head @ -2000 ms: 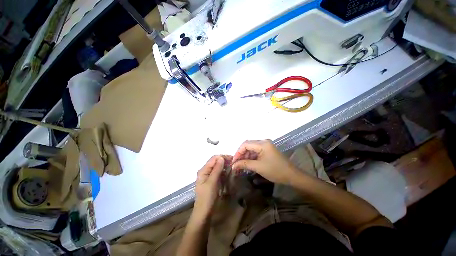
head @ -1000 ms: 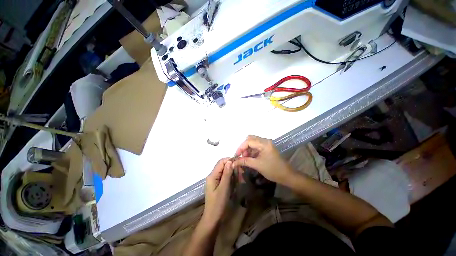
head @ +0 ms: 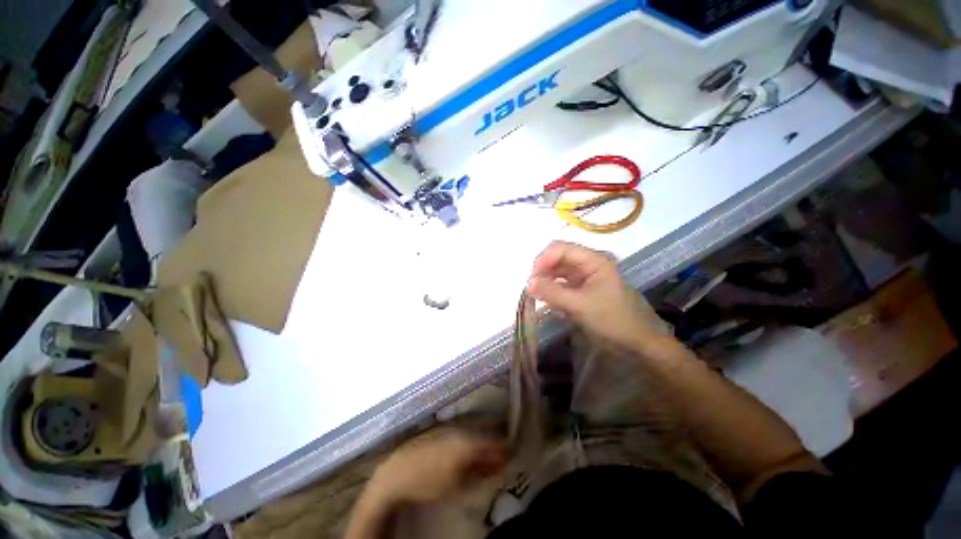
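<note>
My right hand (head: 580, 286) pinches the upper end of a long, narrow tan strip (head: 522, 368) above the table's front edge. The strip hangs down toward my lap. My left hand (head: 448, 468) is low over my lap near the strip's lower part; it is blurred, and its fingertips and hold cannot be made out. Tan cloth (head: 316, 495) lies over my lap under my left forearm. A small curved scrap (head: 435, 302) lies on the white table (head: 348, 358), left of my right hand.
Scissors with red and yellow handle loops (head: 601, 211) lie behind my right hand. The JACK sewing machine (head: 464, 116) stands across the back. A tan panel (head: 248, 237) lies left of the needle area. A round tan disc in a white ring (head: 65, 424) is at far left.
My hands were close together at the table edge. My left hand has moved down toward my lap, my right hand up and right, and the strip now shows stretched below my right hand.
</note>
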